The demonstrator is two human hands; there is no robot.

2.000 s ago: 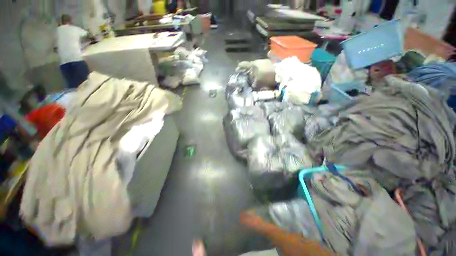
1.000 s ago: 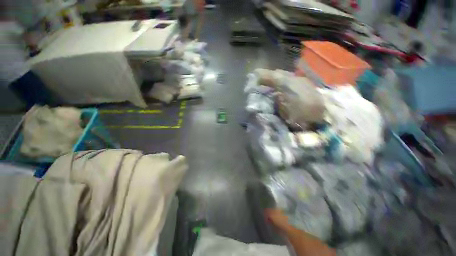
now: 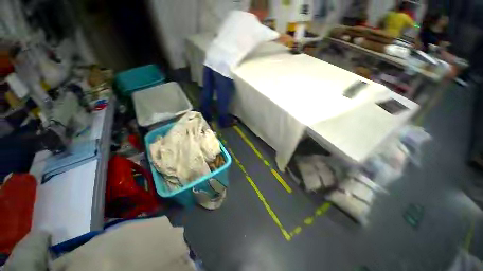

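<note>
Neither of my hands shows in the picture now. Nearest in front of me, a pale beige cloth pile [image 3: 127, 249] lies at the bottom left, cut off by the lower edge. A small greyish cloth or covered shape [image 3: 30, 253] is beside it at the far left; I cannot tell what it is. Beyond, a teal tub [image 3: 185, 195] on the floor holds crumpled beige cloth [image 3: 185, 151], with part hanging over its near side. The picture is blurred.
A person in a white top [image 3: 233, 42] stands at a long white-covered table [image 3: 302, 84]. Bundles [image 3: 352, 193] lie under its near end. A grey bin [image 3: 160, 103] and red bag [image 3: 127, 185] stand left, beside a cluttered table [image 3: 66, 206]. Yellow lines [image 3: 259, 196] mark the floor.
The view has swung left, away from the aisle and wrapped bags. The forearm low on the right is out of view. The teal tub and white-covered table now appear nearer the middle.
</note>
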